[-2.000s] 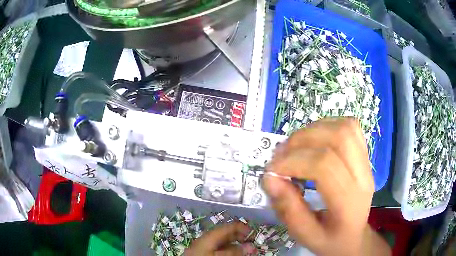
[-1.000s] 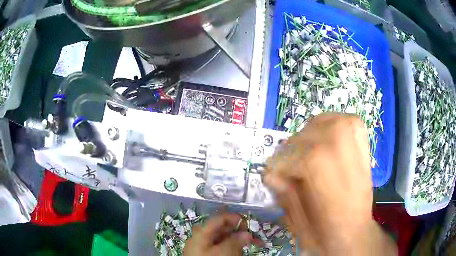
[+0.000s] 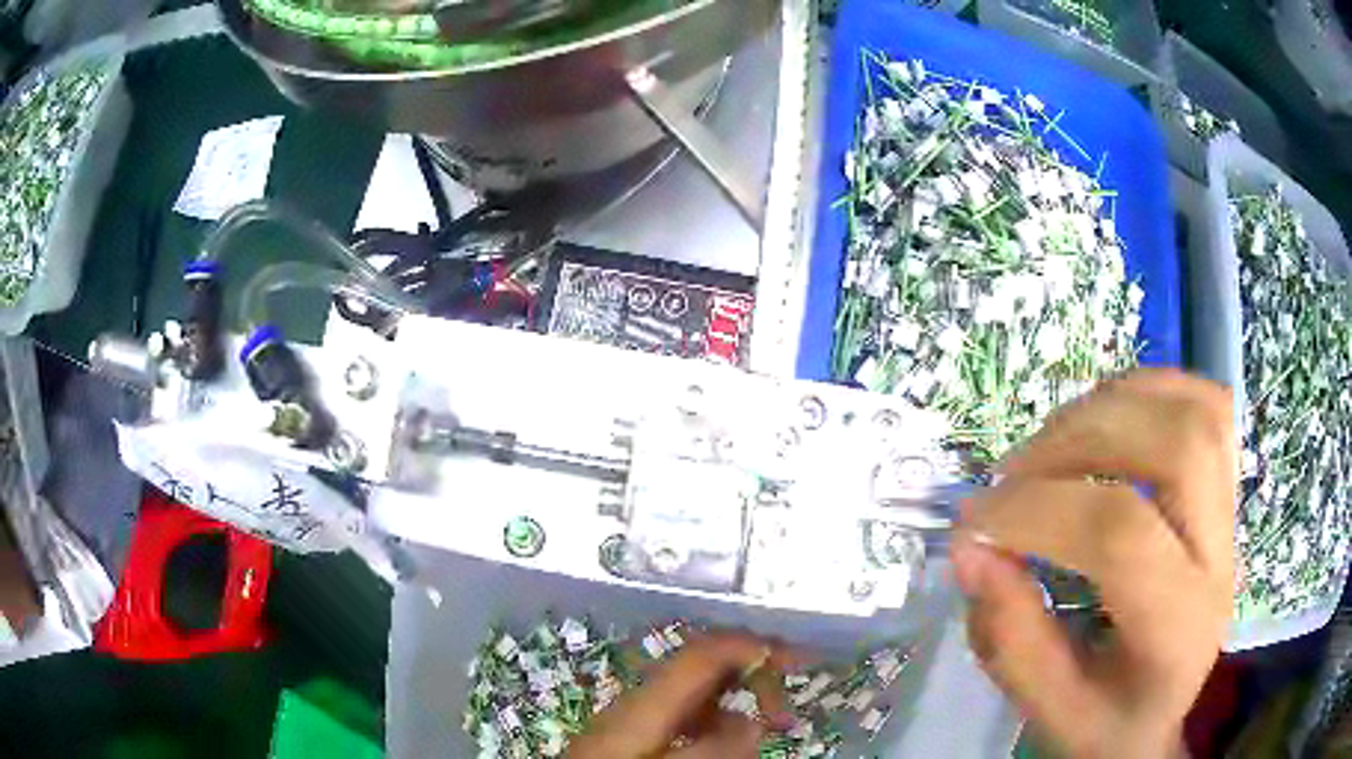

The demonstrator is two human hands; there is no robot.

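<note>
The white pneumatic fixture (image 3: 593, 475) lies across the centre, with a dark rod and a clear block (image 3: 690, 512) on it. My right hand (image 3: 1119, 549) is at the fixture's right end, thumb and forefinger pinched together; a thin pale piece seems to show at the fingertips, blurred. My left hand (image 3: 690, 704) is low in the grey tray (image 3: 430, 638), among loose white-headed stemmed parts (image 3: 541, 690). Its fingers are bent and partly hidden, and whether it holds a part cannot be told.
A blue tray (image 3: 1164, 297) heaped with parts stands right of the fixture. A clear tub (image 3: 1223, 267) is at far right, another (image 3: 104, 163) at far left. A steel bowl (image 3: 489, 104) and a dark controller (image 3: 653, 309) are behind. A red stool (image 3: 186, 586) is lower left.
My right hand has moved right, away from the clear block, uncovering the fixture's right end. My left hand has shifted slightly right within the grey tray. The whole view has shifted a little.
</note>
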